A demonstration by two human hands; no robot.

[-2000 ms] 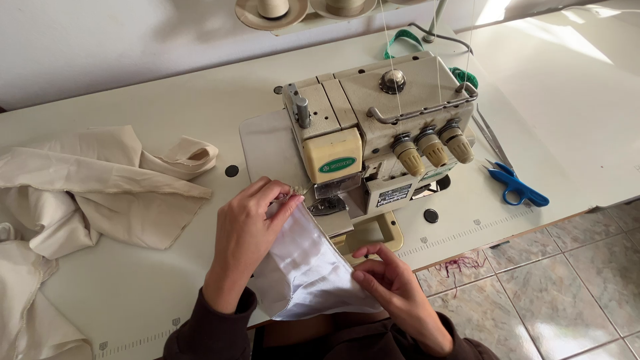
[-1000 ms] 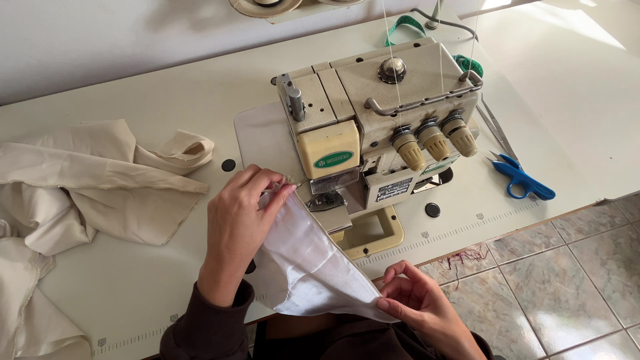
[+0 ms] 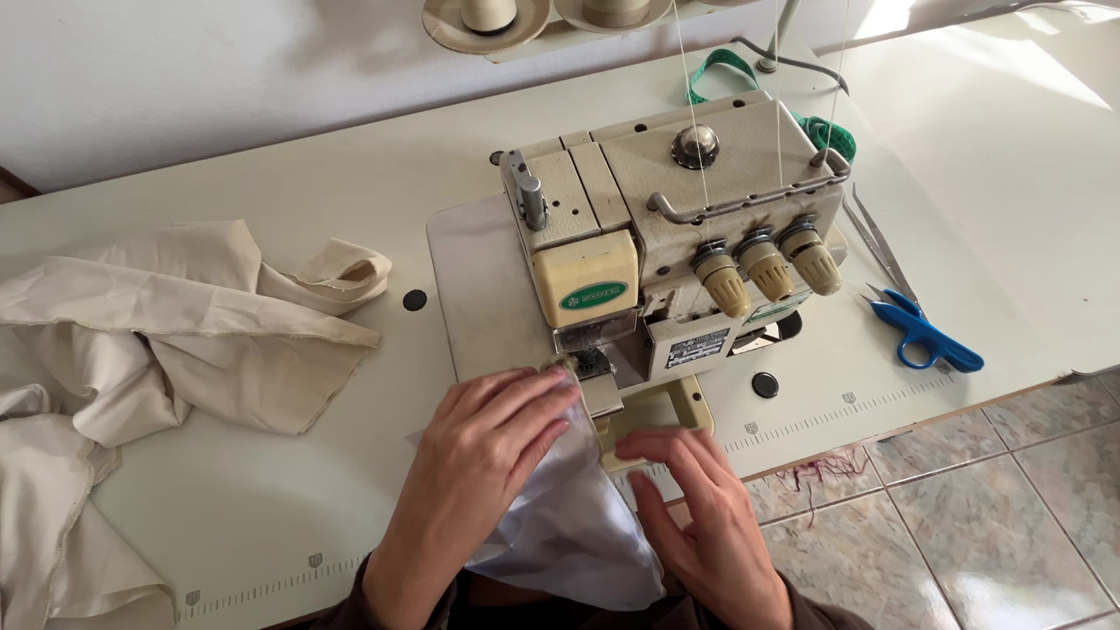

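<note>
My left hand (image 3: 490, 446) holds the upper end of a white fabric piece (image 3: 573, 534), fingertips close to the presser foot area of a ZOJE overlock sewing machine (image 3: 612, 184). The fabric hangs down over the front edge of the table toward my lap. My right hand (image 3: 700, 507) is beside the fabric's right edge, thumb and fingers apart, with nothing seen between them. Three tension knobs (image 3: 766, 269) stick out of the machine's front, and threads run down to it from above.
Cream fabric (image 3: 192, 324) lies crumpled on the table's left. Blue-handled thread snips (image 3: 932, 341) and metal tweezers (image 3: 879, 249) lie right of the machine, a green measuring tape (image 3: 827, 136) behind it. Thread cones (image 3: 490, 13) stand at the back. Purple threads (image 3: 818, 472) hang below the table edge.
My right hand has let go of the lower edge of the white fabric and moved up toward the machine. My left hand still holds the fabric's upper end by the presser foot.
</note>
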